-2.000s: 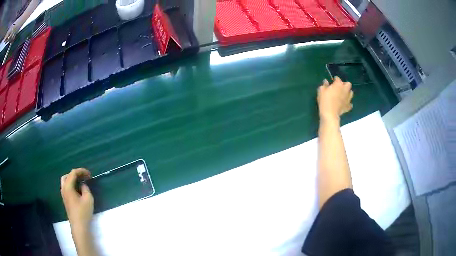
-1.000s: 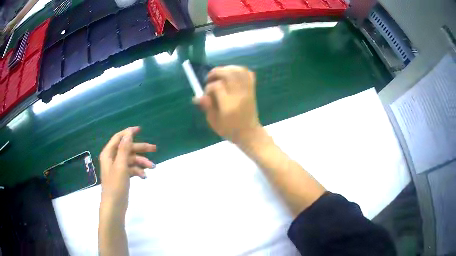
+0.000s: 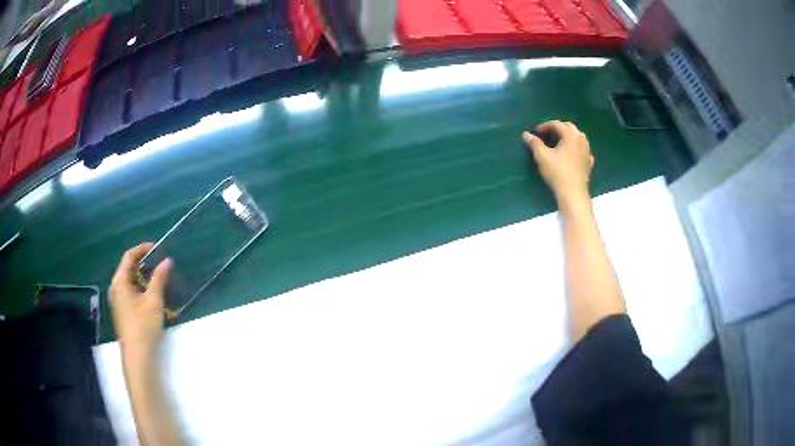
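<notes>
A phone frame point(image 3: 205, 244) with a silver rim and see-through centre is tilted over the green surface at the left. My left hand point(image 3: 139, 296) grips its near end, where orange edging shows. A white-silver patch is at its far end. My right hand point(image 3: 562, 161) is over the green surface at the right, fingers curled, with a small dark shape at the fingertips; whether it is held is unclear. Another frame point(image 3: 94, 305) lies at the far left, partly hidden by a black tray. A dark frame point(image 3: 641, 111) lies at the far right.
The white mat point(image 3: 392, 348) is nearest me on the green surface point(image 3: 392, 183). A black tray point(image 3: 44, 383) is at the lower left. Across are a far black tray point(image 3: 192, 74), red trays point(image 3: 514, 22) and a red sign point(image 3: 305, 26). Paper sheets point(image 3: 750, 235) are at the right.
My left hand, open and empty one second ago, now holds a frame. The earlier frame sits further left in view. My right hand has moved right, and the white strip it held no longer shows.
</notes>
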